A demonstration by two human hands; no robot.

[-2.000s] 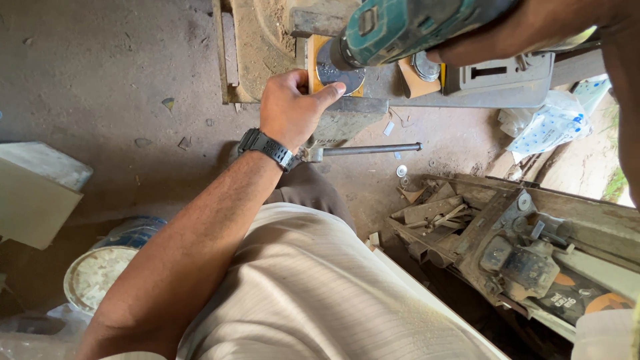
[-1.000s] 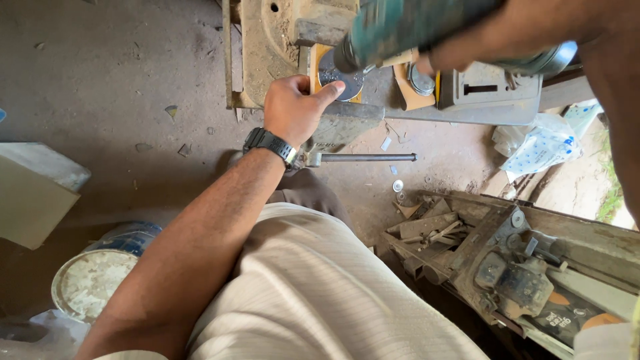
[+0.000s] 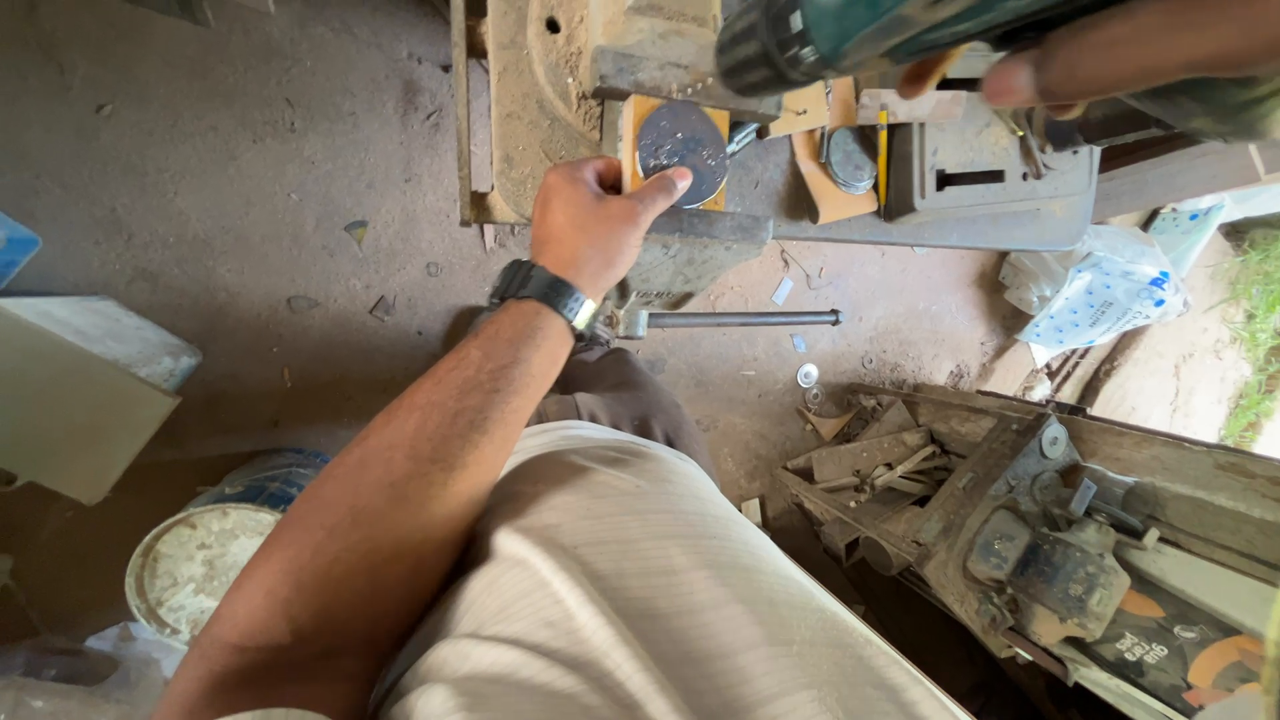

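Note:
My left hand (image 3: 600,215) rests on a dark round disc (image 3: 684,150), its thumb on the disc's lower edge and its fingers at the side of a yellowish wooden block (image 3: 633,125) under it. Disc and block sit between the jaws of a bench vise (image 3: 695,228). At the top right my right hand (image 3: 1090,60) is round a teal power drill (image 3: 900,30), blurred and partly out of view. The drill's black chuck (image 3: 768,45) is above and to the right of the disc, apart from it. Whether a bit is fitted cannot be told.
Right of the vise lie a stack of metal discs (image 3: 851,160), a yellow pencil (image 3: 883,160) and a grey slotted metal plate (image 3: 975,195). The vise handle (image 3: 745,319) juts toward my body. A wooden frame with a motor (image 3: 1065,580) stands lower right, a paint-stained bucket (image 3: 195,570) lower left.
The drill in my right hand has moved up and to the right, away from the disc, which its chuck partly covered before. My left hand keeps its place on the disc and block.

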